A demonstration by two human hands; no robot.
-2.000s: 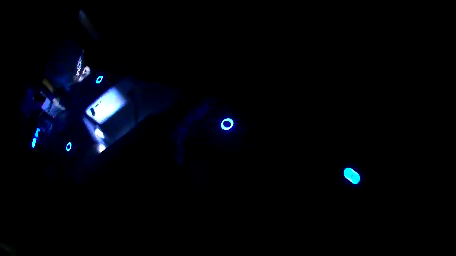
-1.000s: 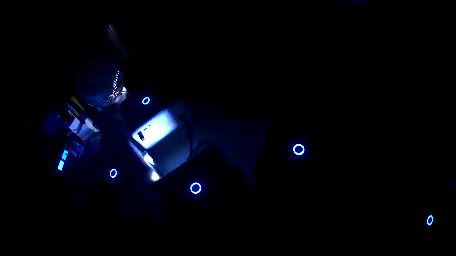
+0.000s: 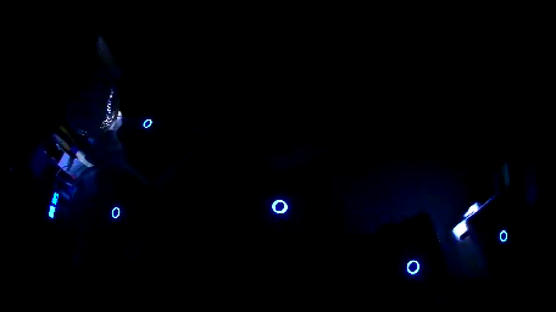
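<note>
The view is almost black. Several glowing blue rings show, seemingly the tops of projectors whose bodies are lost in the dark: one projector ring point(image 3: 279, 206) at the centre, one lower right, one far right and two at the left. A brightly lit white piece point(image 3: 461, 229), perhaps a side bracket, shows at the right, left of the far right ring. Neither of my hands can be made out in the dark.
At the left edge, lit blue switches point(image 3: 53, 205) glow, seemingly on a power strip. Above them are pale, dimly lit items point(image 3: 74, 163) and a round fan grille point(image 3: 109, 109). A faint bluish patch lies at the right.
The bright white lit patch at the left has gone dark. A smaller bright piece now shows at the right. The rings have shifted in the view.
</note>
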